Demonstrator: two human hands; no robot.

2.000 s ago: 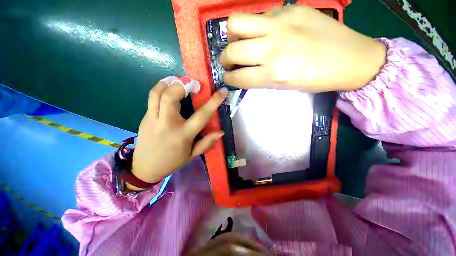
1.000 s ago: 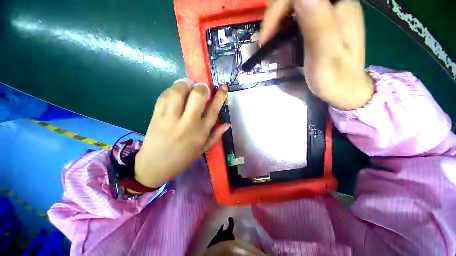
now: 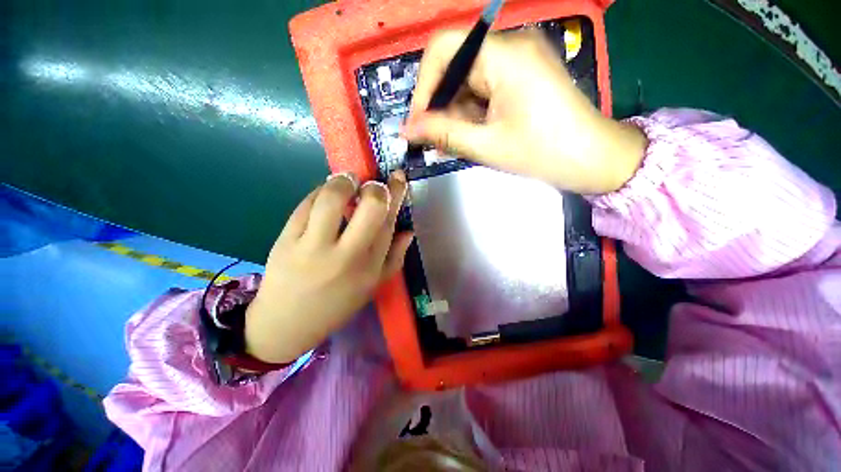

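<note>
An opened tablet unit lies in an orange-red foam holder. Its shiny silver battery fills the lower part; the mainboard is above, partly covered by my right hand. My right hand holds a slim black hand tool like a pen, greyish end up; its lower tip is hidden or blurred near the mainboard's lower left. My left hand, with white finger cots, rests on the holder's left side, index fingertip at the tablet's edge near the battery's top left. Whether it pinches anything is unclear.
The holder lies on a glossy dark green bench. A blue floor with yellow-black tape shows at the left. A worn whitish edge strip crosses the upper right corner. Blue items are at the lower left.
My right hand has moved left and down, its tool now upright over the mainboard's left part. The holder's upper end has shifted slightly left. A yellow patch at the tablet's upper right is now uncovered.
</note>
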